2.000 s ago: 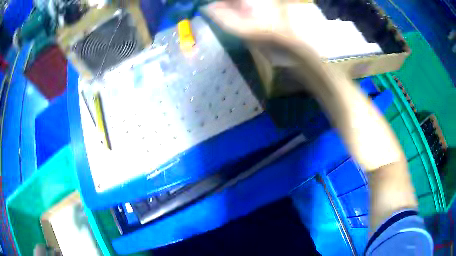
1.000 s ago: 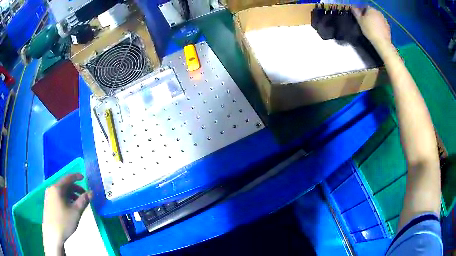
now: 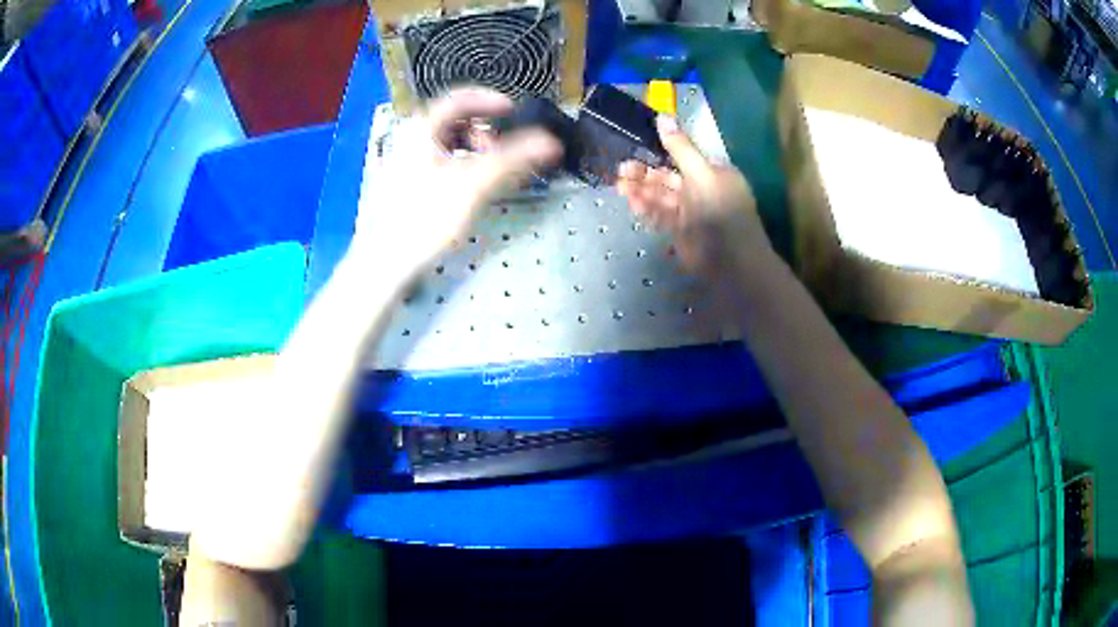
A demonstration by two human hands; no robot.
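Observation:
Both hands are over the far part of the silver perforated plate [image 3: 552, 288], in front of the fan. My right hand [image 3: 696, 196] holds a black power adapter [image 3: 623, 119] between thumb and fingers. My left hand [image 3: 472, 165] is blurred and is at another dark block [image 3: 543, 132], which looks like a second adapter, just left of the first. The fingers partly cover both blocks. The jig at the far end of the plate is hidden behind the hands.
Round wire fan guard [image 3: 481, 59] behind the hands. Yellow tool [image 3: 662, 97] beyond my right hand. Right cardboard tray [image 3: 944, 309] has black adapters along its far and right sides. Green tote [image 3: 74, 404] with a cardboard tray [image 3: 135, 459] at left. Keyboard [image 3: 515, 453] under the plate.
The view has swung left. My right hand has moved from the right tray to the plate and now holds an adapter there. My left hand has come up from the green tote to the plate.

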